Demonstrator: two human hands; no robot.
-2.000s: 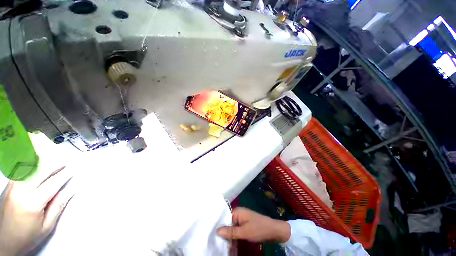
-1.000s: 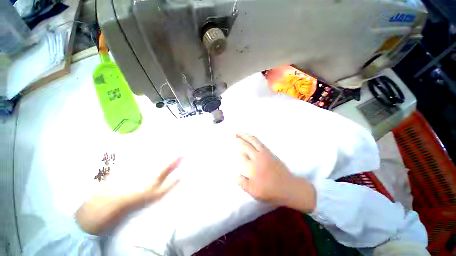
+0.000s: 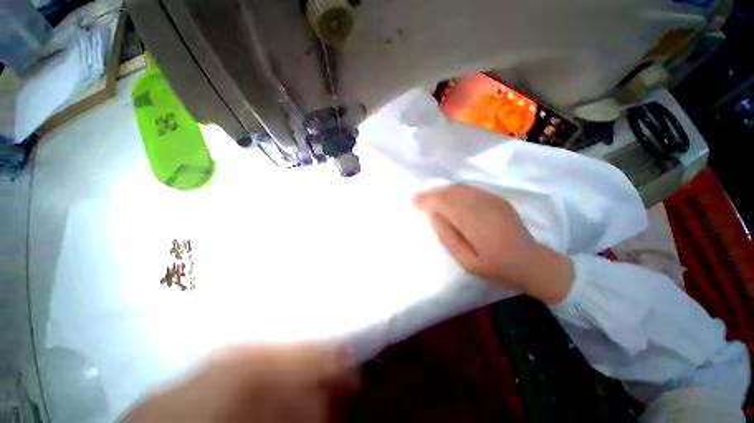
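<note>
A white garment piece (image 3: pixel 273 264) lies spread over the machine table under the needle area (image 3: pixel 318 149), glaring under the lamp. A brown character-like motif (image 3: pixel 178 266) shows on its left part. My right hand (image 3: pixel 484 235) is on the cloth right of the needle area, its fingers bent in; whether it pinches the cloth is unclear. My left hand (image 3: pixel 256 384) is blurred at the bottom edge, over the cloth's near side; its fingers cannot be made out.
The sewing machine head (image 3: pixel 463 49) spans the top. A bright green holder (image 3: pixel 172 132) is left of the needle. A lit smartphone (image 3: pixel 504 111) and black scissors (image 3: pixel 659 130) are at the right, above an orange-red basket (image 3: pixel 711 248). Papers (image 3: pixel 62 74) lie at the upper left.
The view has shifted from the machine's right side. My left hand has moved down toward the bottom edge. My right hand has moved right over the cloth, after earlier holding its edge.
</note>
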